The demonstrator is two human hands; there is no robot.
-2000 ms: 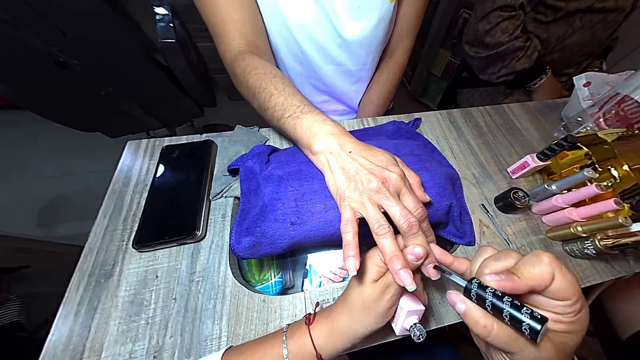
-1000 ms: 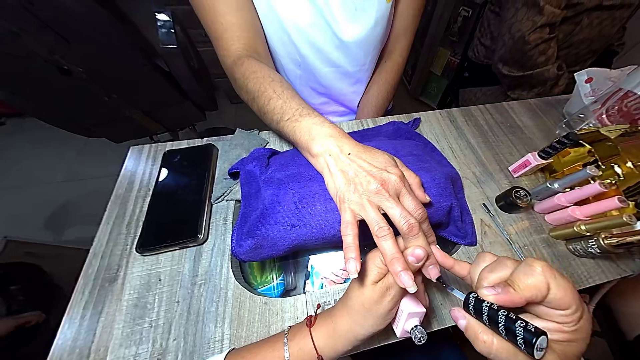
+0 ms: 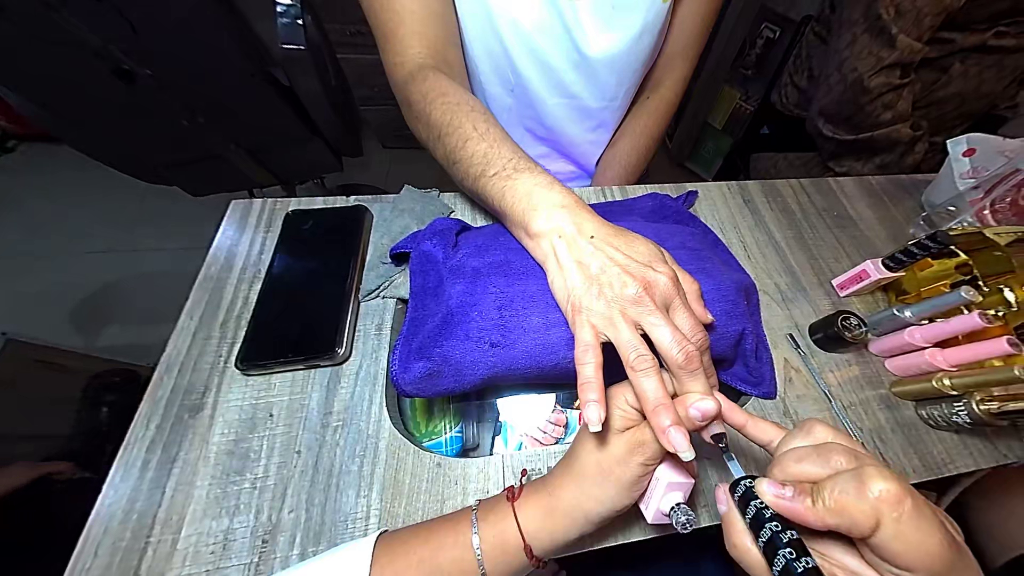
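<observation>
My left hand (image 3: 632,444) grips a finger of another person's hand (image 3: 632,288) and also holds an uncapped pink polish bottle (image 3: 668,492) under its palm, the clear threaded neck facing down. My right hand (image 3: 848,496) holds a black polish cap (image 3: 768,524) bearing lettering. Its brush (image 3: 726,450) has dark bristles that touch the nail of the finger in my left hand. The other person's hand lies palm down over a purple towel (image 3: 496,312), fingers spread. Two of its fingernails look pale, with light tips.
A black phone (image 3: 304,288) lies at the left of the wood-grain table (image 3: 192,384), near a grey cloth (image 3: 404,232). At the right are a thin metal tool (image 3: 824,388), a black cap (image 3: 838,330), pink tubes (image 3: 932,334), another pink bottle (image 3: 864,278) and a plastic bag (image 3: 980,180).
The brush and cap in my right hand have shifted slightly around the fingertip. My left hand keeps its hold on the finger and bottle, and the other person's hand stays on the towel.
</observation>
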